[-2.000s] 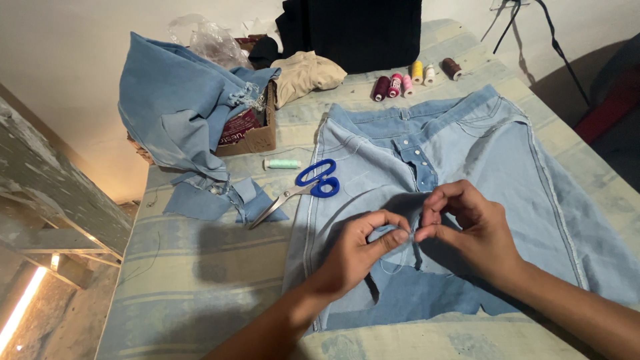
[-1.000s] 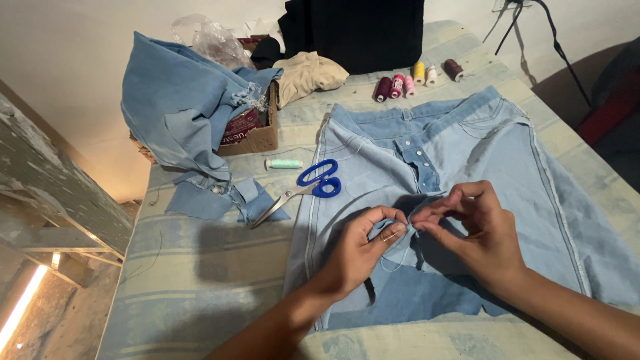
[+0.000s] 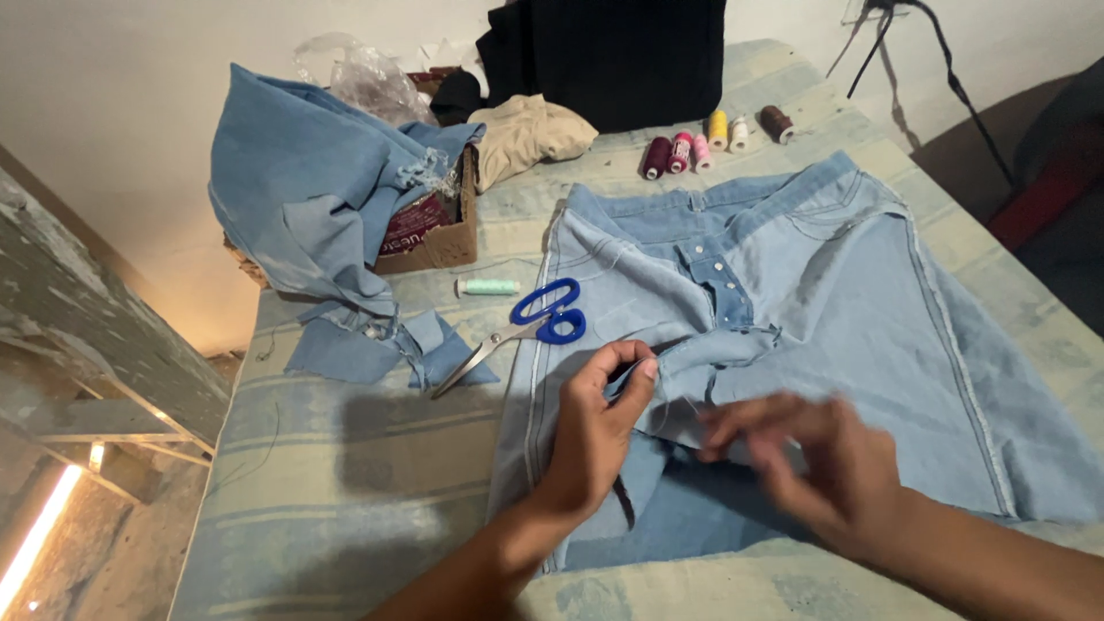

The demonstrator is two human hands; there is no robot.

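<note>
A light blue denim garment [image 3: 871,345], turned inside out, lies spread over the table. My left hand [image 3: 604,414] pinches a raised fold of its denim between thumb and forefinger, below the buttoned fly [image 3: 724,280]. To the right of it my right hand [image 3: 802,457] is blurred, its fingers bent; a fine thread [image 3: 664,414] runs near its fingertips, and whether they hold a needle cannot be seen. Blue-handled scissors [image 3: 548,315] lie closed, partly on the garment's left edge, with a mint green thread spool [image 3: 488,287] just above them.
Denim scraps [image 3: 345,349] lie at the left, below a cardboard box [image 3: 453,246] heaped with denim cloth [image 3: 285,164]. Beige cloth [image 3: 526,138] sits beside it. Several thread spools [image 3: 680,152] stand or lie near a black item [image 3: 630,60] at the back.
My right hand has moved away from my left, toward the lower right. The raised denim fold between the hands now shows more. My left hand keeps its pinch.
</note>
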